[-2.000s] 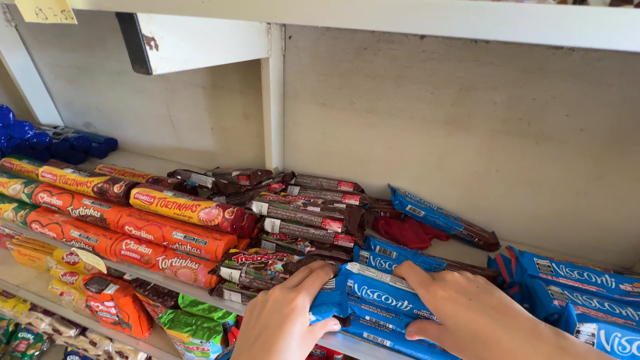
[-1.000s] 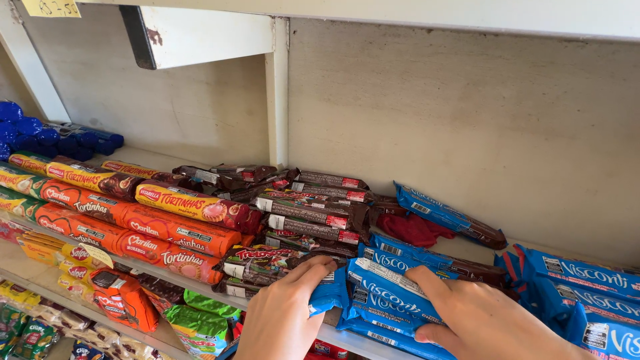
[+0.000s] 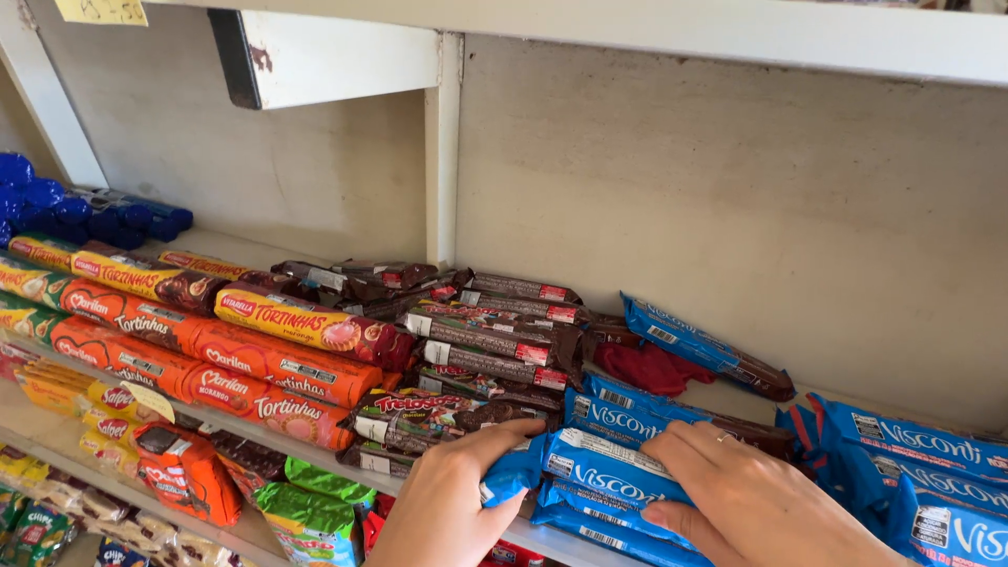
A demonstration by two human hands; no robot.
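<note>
My left hand [image 3: 465, 488] closes its fingers and thumb around the left end of a blue Visconti biscuit packet [image 3: 583, 465]. The fingers of my right hand [image 3: 732, 488] lie over the same packet's right part, with the thumb on its front. The packet rests on top of other blue packets [image 3: 614, 526] at the shelf's front edge. Another blue packet [image 3: 610, 405] lies just behind it. To the left of my hands are brown Trelosos chocolate biscuit packets [image 3: 441, 413]. The packet's right end is hidden under my right hand.
Orange Marilan rolls [image 3: 276, 370] and yellow Vitarella rolls [image 3: 307, 315] fill the left. A tilted blue packet [image 3: 693, 339] and red cloth-like thing [image 3: 650, 368] lie behind. More Visconti packets [image 3: 906, 449] are at right. A lower shelf holds snack bags [image 3: 315, 512]; a white shelf edge [image 3: 630, 31] runs above.
The packet between my hands has settled flatter on the stack, and my right hand has shifted slightly along it. The rest of the shelf looks the same.
</note>
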